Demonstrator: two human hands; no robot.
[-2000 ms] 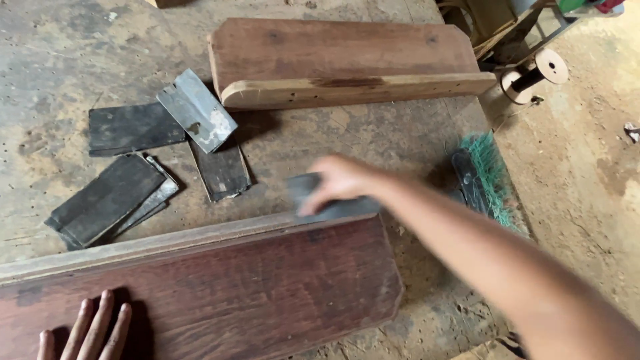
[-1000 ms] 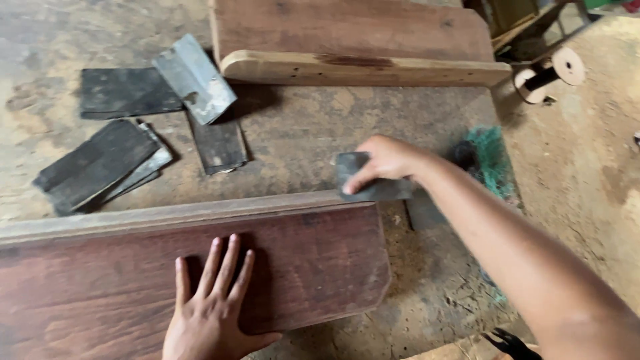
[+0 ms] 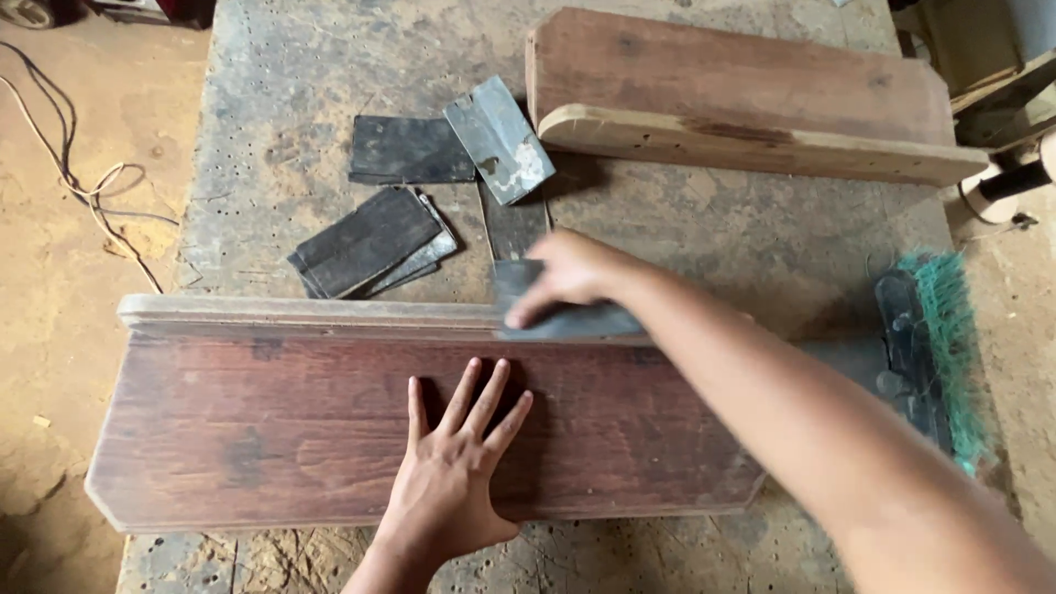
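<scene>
My left hand (image 3: 454, 470) lies flat with spread fingers on a reddish-brown wooden board (image 3: 272, 429) with cut corners. My right hand (image 3: 569, 276), slightly blurred, grips a dark grey sheet of what looks like sandpaper (image 3: 569, 322) and presses it on the pale raised wooden strip (image 3: 330, 312) along the board's far edge. Beyond the strip lie several dark sheets: a stack (image 3: 367, 239), a black piece (image 3: 408, 148) and a folded grey piece (image 3: 501, 140) with a pale patch. Another dark sheet (image 3: 516, 227) is partly behind my right hand.
A second wooden board (image 3: 742, 74) with a pale rounded strip rests at the back right of the worn workbench (image 3: 256, 173). A brush with green bristles (image 3: 949, 355) lies at the right edge. A spool (image 3: 1011, 181) stands beyond it. Cables (image 3: 91, 190) trail over the floor at left.
My right hand has moved left along the strip with the grey sheet, from near the board's right end. My left hand has moved right along the board since the oldest frame. The view has shifted left.
</scene>
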